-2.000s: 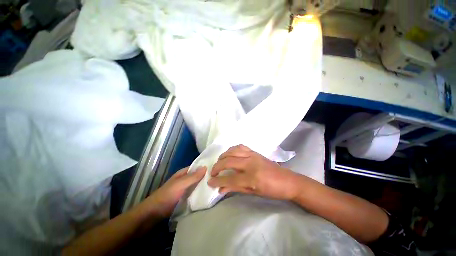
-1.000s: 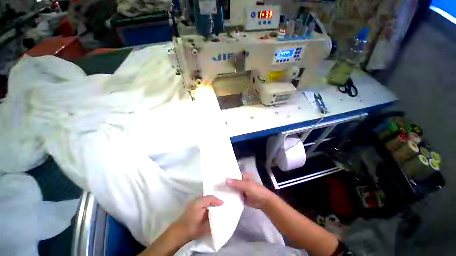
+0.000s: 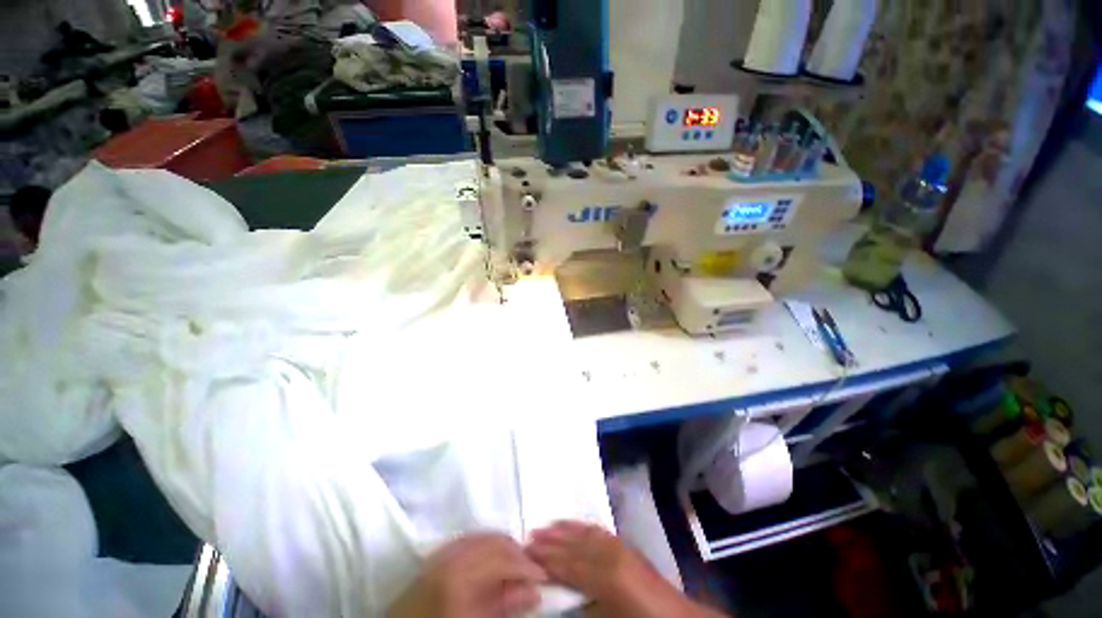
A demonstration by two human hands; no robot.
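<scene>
The white fabric [image 3: 278, 398] lies in a big rumpled heap left of the needle and runs down to the bottom edge. Its folded band [image 3: 558, 447] runs flat and straight from the lit needle area toward me. My left hand [image 3: 471, 577] and my right hand [image 3: 598, 565] are close together at the bottom, on the near end of the band, fingers closed on it. Both are partly cut off and the left is blurred. The sewing machine [image 3: 677, 223] stands behind, its needle area under a bright lamp.
Blue snips [image 3: 834, 338], dark scissors [image 3: 897, 299] and a blue-topped bottle [image 3: 900, 229] are on the table [image 3: 677, 384] at right. A white roll [image 3: 755, 468] hangs below. Thread spools [image 3: 1051, 453] are lower right. A metal rail [image 3: 206, 589] shows at lower left. Orange bins [image 3: 181, 151] stand behind.
The view has tilted up toward the machine. The band, earlier lifted and twisted near my lap, now runs straight from the needle. My hands have come closer together on it, lower in view.
</scene>
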